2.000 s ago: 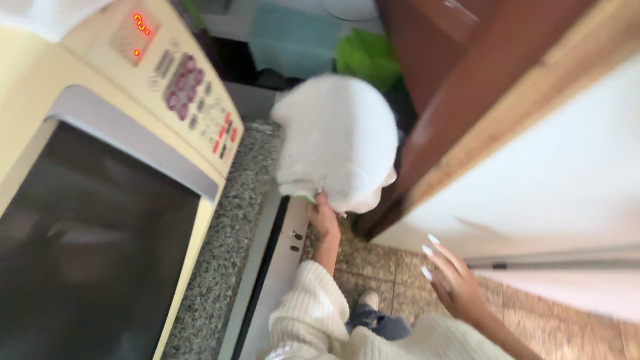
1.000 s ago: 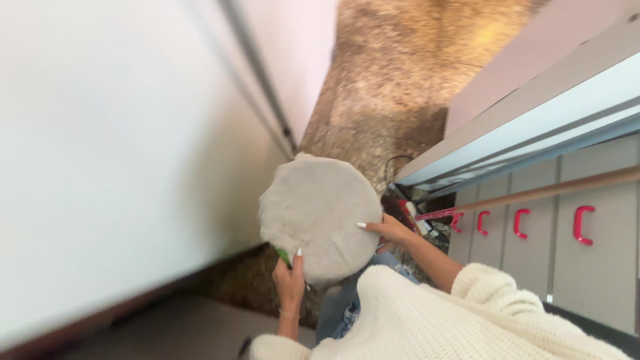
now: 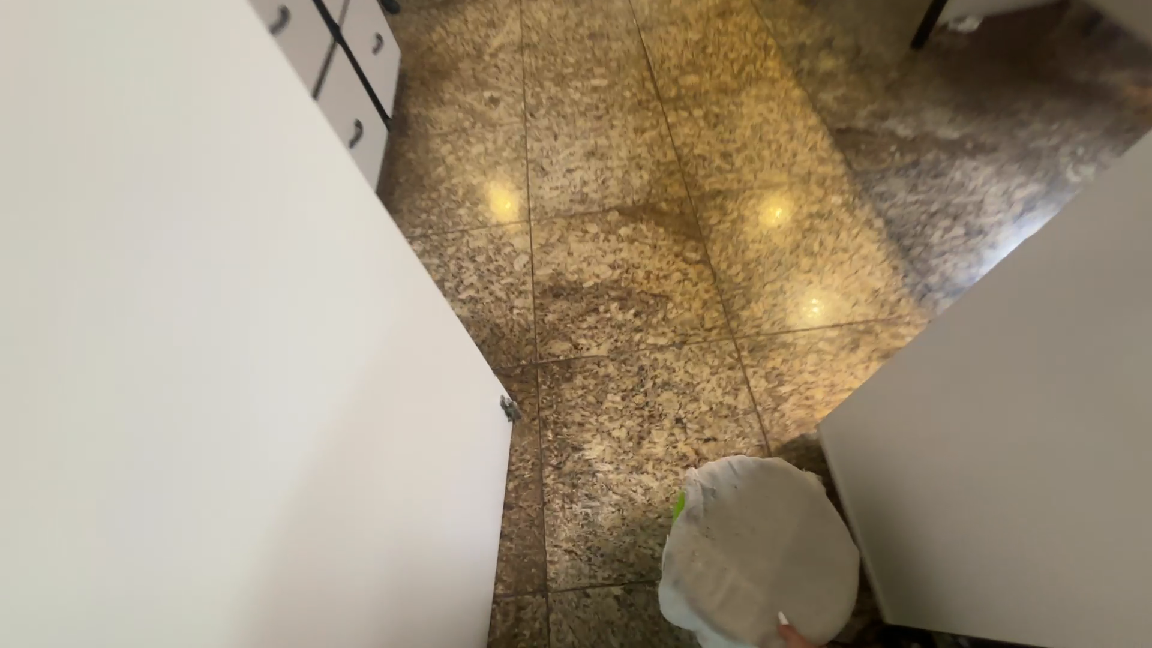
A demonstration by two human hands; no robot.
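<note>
A round container covered with a whitish cloth [image 3: 756, 549] is at the lower right of the head view, above the speckled tile floor. A bit of bright green shows at its left edge. One hand, apparently my right hand [image 3: 792, 634], enters at the bottom edge; only a finger with a long white nail shows, touching the lower edge of the cloth-covered top. The rest of that hand is cut off by the frame. My left hand is out of view.
A white door or panel [image 3: 270, 360] fills the left side, with a small metal latch [image 3: 509, 409] on its edge. Drawers with dark handles [image 3: 355, 133] stand beyond it. A pale wall or panel [image 3: 1008, 432] rises at the right. Polished stone tiles [image 3: 621, 297] stretch ahead.
The view has swung from the microwave and counter, past a narrow spot with red-handled drawers, to a tiled floor. Both hands held the covered container one second ago; now only one finger shows.
</note>
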